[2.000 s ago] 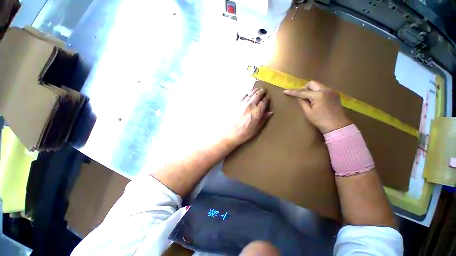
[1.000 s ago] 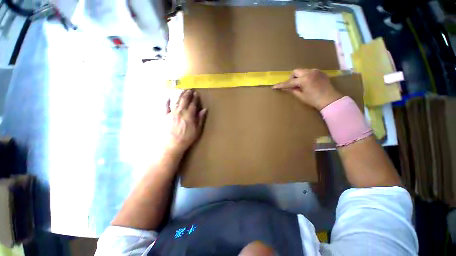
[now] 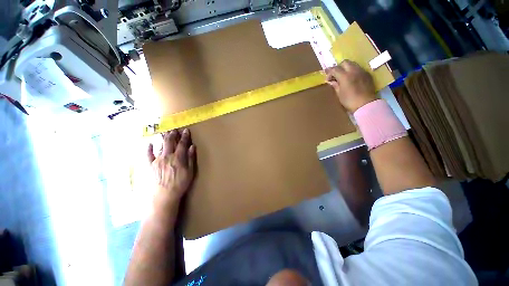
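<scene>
A brown panel (image 3: 223,64) lies on the white template (image 3: 284,32) behind a long yellow strip (image 3: 245,100). A second brown panel (image 3: 251,151) lies on the near side, its far edge along the strip and its near part past the template's edge. My left hand (image 3: 174,167) lies flat with fingers spread at this panel's left edge, fingertips just below the strip's left end. My right hand (image 3: 351,84), with a pink wristband, has curled fingers touching the strip's right end; whether they pinch anything is hidden.
The white sewing machine head (image 3: 75,61) stands at the upper left, with the metal drive rail (image 3: 209,12) along the back. A yellow end tab (image 3: 357,47) is beyond my right hand. A stack of brown panels (image 3: 446,111) is at the right. The shiny metal table (image 3: 72,195) extends left.
The view has turned and shifted, bringing the right stack and machine head further in. My right hand has slid along the strip to its right end. My left hand stays by the strip's left end.
</scene>
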